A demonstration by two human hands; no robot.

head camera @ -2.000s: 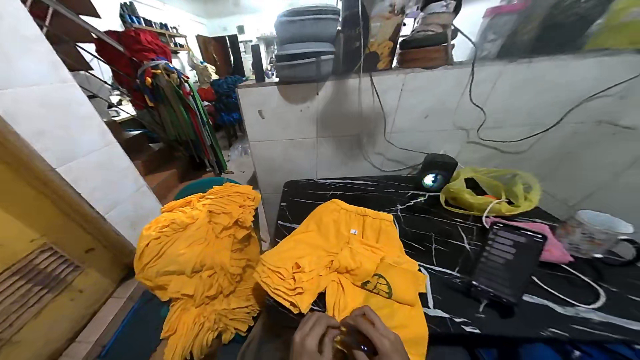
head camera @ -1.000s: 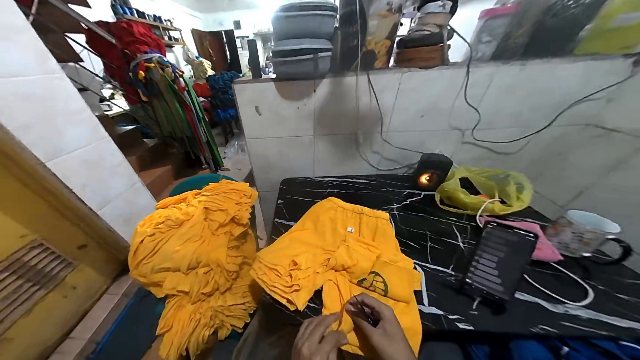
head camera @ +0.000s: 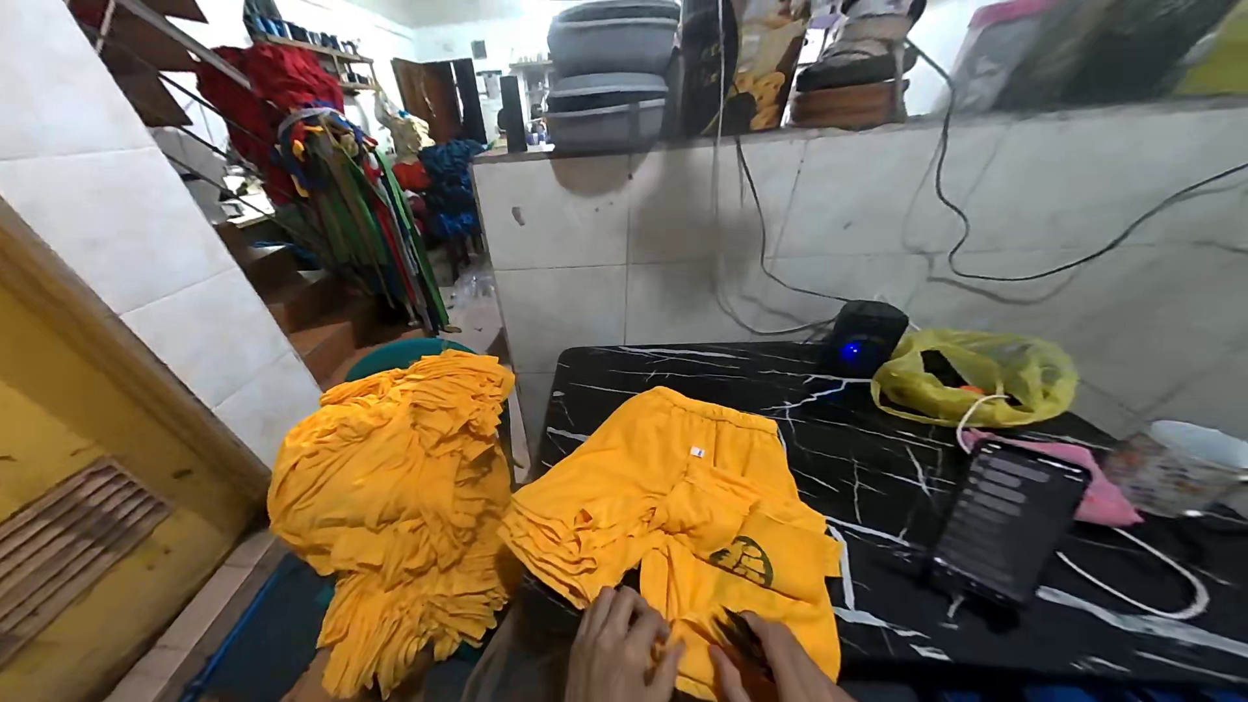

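Yellow cloth shorts with an elastic waistband lie on the black marble-patterned table, several layers stacked at their left leg. On top, nearest me, is a yellow garment piece with a dark printed emblem. My left hand rests on its lower left edge, fingers bent against the cloth. My right hand is at its lower middle and holds a small dark tool, mostly hidden by the fingers; its kind cannot be told. To the left, a large heap of yellow garments sits on a green seat or tub.
On the table's right side are a smartphone on a pink cloth, a white cable, a mug, a yellow plastic bag and a small black device with a blue light. A tiled half wall stands behind.
My right hand has lowered onto the cloth with the dark tool, which stood raised a second ago. The small device's light has turned from orange to blue.
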